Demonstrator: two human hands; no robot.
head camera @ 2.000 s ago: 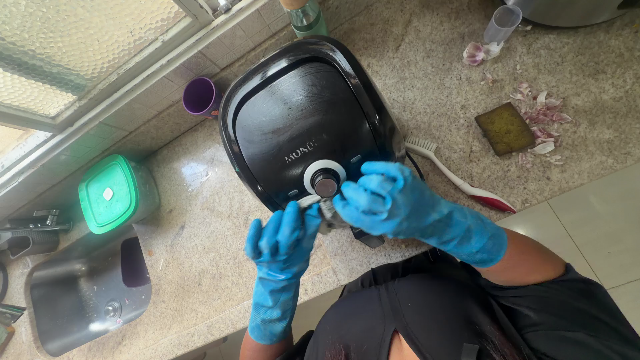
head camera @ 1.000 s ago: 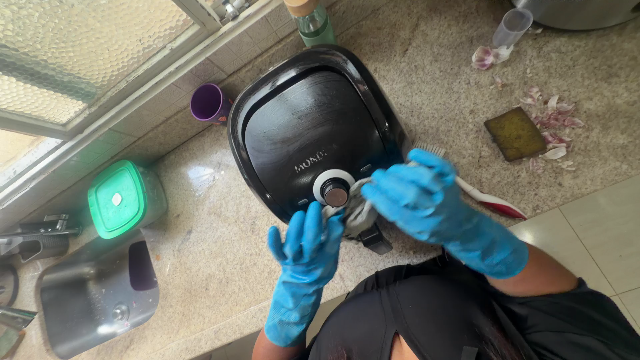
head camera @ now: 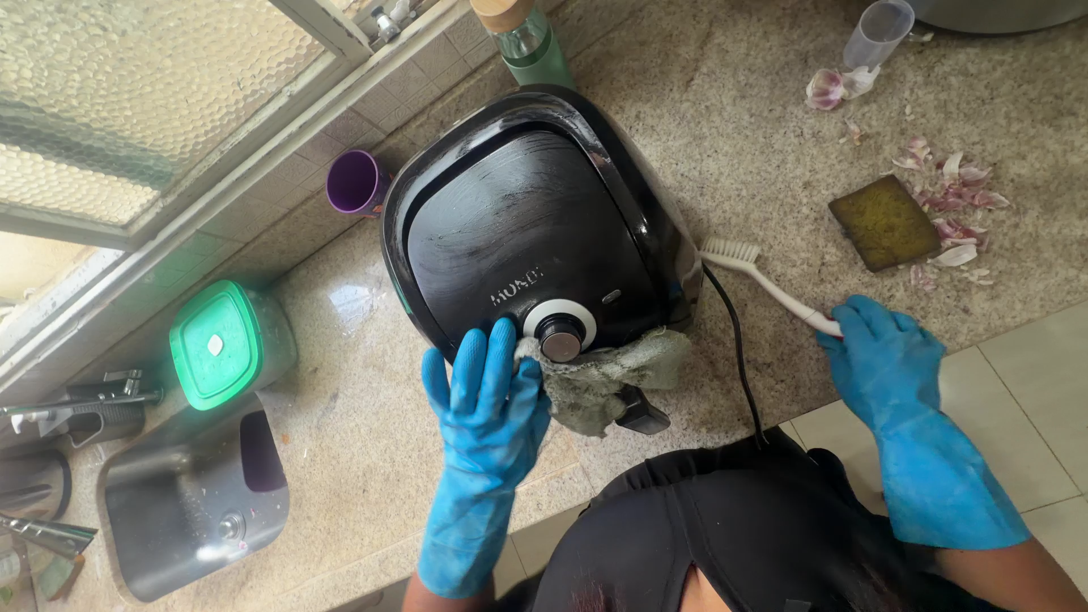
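A black air fryer (head camera: 527, 229) with a round silver-topped knob (head camera: 561, 338) stands on the granite counter. My left hand (head camera: 493, 399), in a blue rubber glove, rests at its front beside the knob, with thumb and fingertips on a grey cloth (head camera: 612, 382). The cloth drapes below the knob, over the basket handle (head camera: 642, 412). My right hand (head camera: 888, 357), gloved alike, is closed on the handle end of a white and red scrub brush (head camera: 790, 302), whose bristles lie near the fryer's right side.
A worn sponge (head camera: 886, 223) lies by garlic skins (head camera: 960, 191). A clear cup (head camera: 880, 34), glass bottle (head camera: 531, 51) and purple cup (head camera: 355, 183) stand behind. At left are a green-lidded container (head camera: 217, 344) and a steel sink (head camera: 187, 510). A black cord (head camera: 738, 340) hangs over the counter edge.
My right hand has left the cloth and knob area, moved right, and taken hold of the scrub brush handle. My left hand stays at the fryer's front with the cloth.
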